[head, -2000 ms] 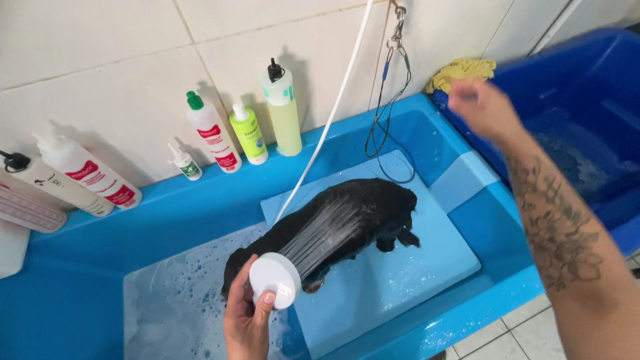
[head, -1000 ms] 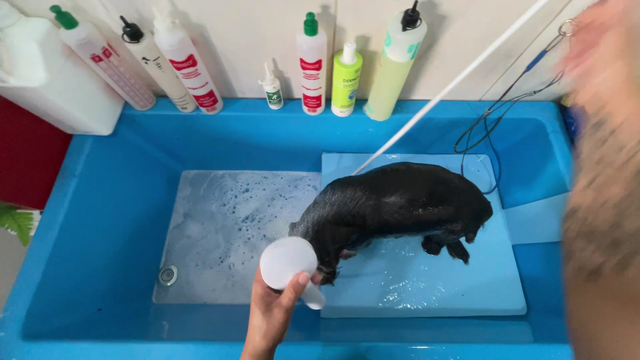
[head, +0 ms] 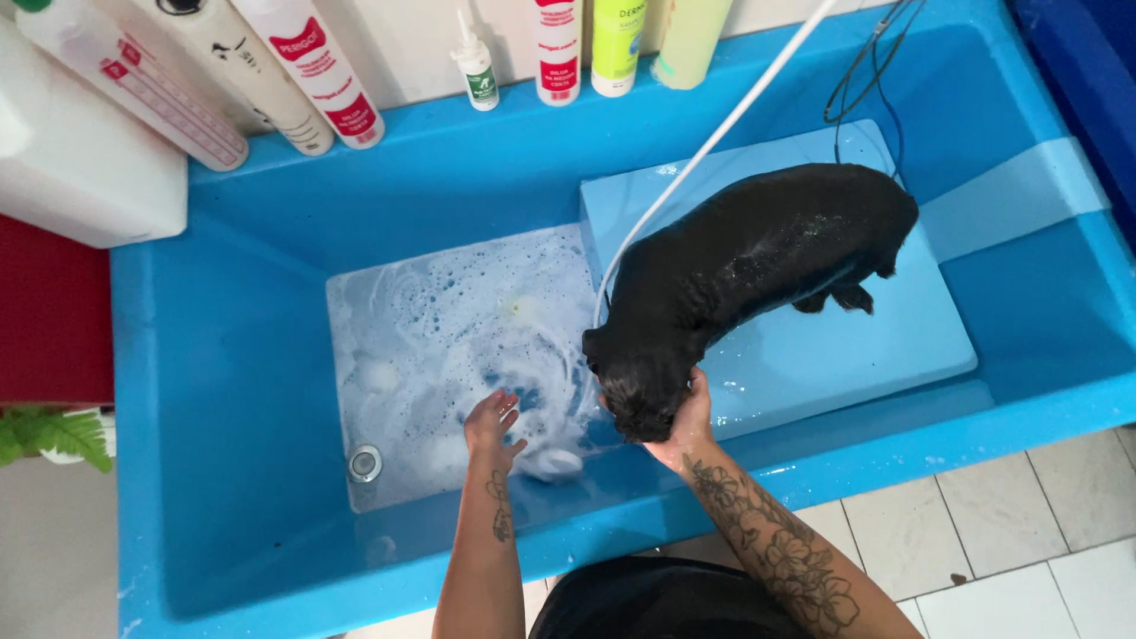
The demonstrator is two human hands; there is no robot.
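Observation:
A wet black dog (head: 763,240) stands on a light-blue raised platform (head: 843,355) inside a blue plastic tub (head: 248,266). My right hand (head: 690,417) cups the dog's head from below, around the muzzle and jaw. My left hand (head: 493,424) hangs over the foamy water (head: 444,328) with its fingers apart and nothing in it. Just right of that hand, a white round shower head (head: 555,463) lies low in the water, partly hidden by foam. A white hose (head: 710,142) runs from the upper right down behind the dog's head.
Several bottles stand along the tub's back rim, among them a white-and-red bottle (head: 324,80) and a small dropper bottle (head: 477,75). A white jug (head: 89,151) is at the left corner. A thin dark leash (head: 839,98) hangs behind the dog. The drain (head: 365,463) lies at lower left.
My left hand has let go of the shower head, which it held spraying on the dog two seconds ago. My right hand has come down from the upper right to the dog's head.

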